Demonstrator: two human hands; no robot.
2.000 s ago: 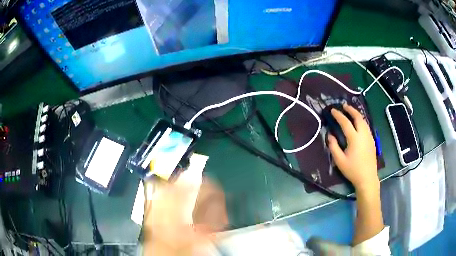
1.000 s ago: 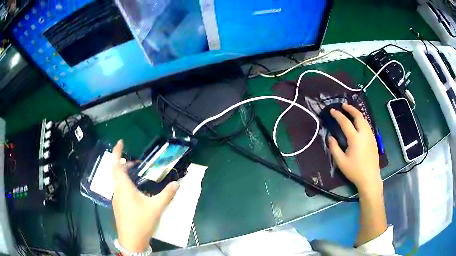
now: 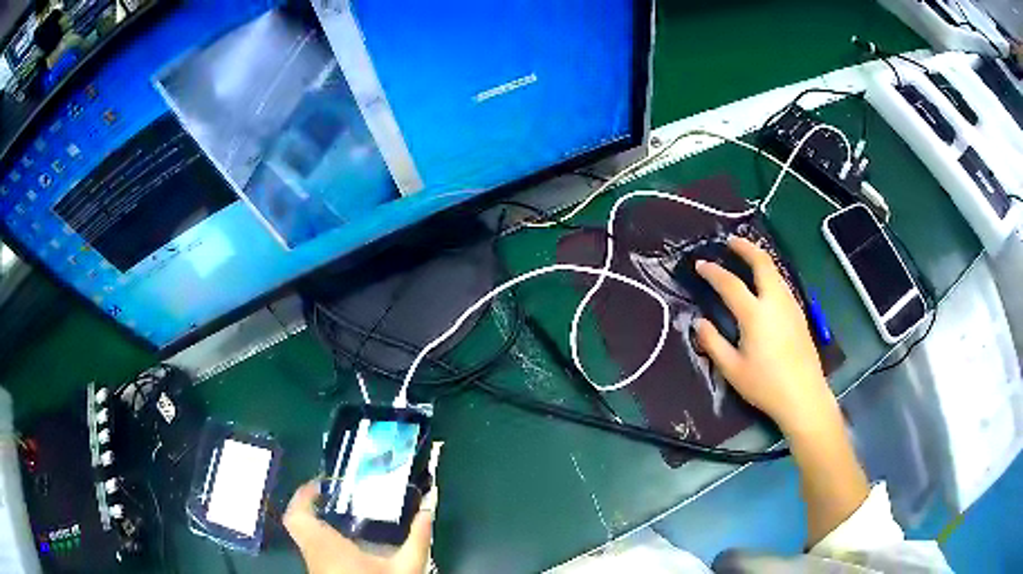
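Observation:
My left hand [image 3: 361, 547] grips the lower part of a black handheld device [image 3: 377, 471] between thumb and fingers. Its screen is lit with a blue and white picture and faces up. A white USB cable [image 3: 477, 305] runs into its top edge. My right hand [image 3: 765, 336] rests over a black computer mouse [image 3: 718, 294] on the dark brown mouse pad [image 3: 628, 325]. A second device [image 3: 236, 485] with a white screen lies on the bench to the left of the held one. Only a sliver of the pale paper shows beside my left hand.
A large monitor [image 3: 471, 123] stands behind, showing a black command window and a pale window. A black box [image 3: 70, 482] with white connectors is at left. At right are a smartphone [image 3: 875, 272], a blue pen [image 3: 820, 317], a USB hub [image 3: 813, 157] and a white foam tray [image 3: 925, 146].
My left hand, open over the device one second ago, now grips it, and the device sits more upright in view. The view has turned and shifted. My right hand stays on the mouse.

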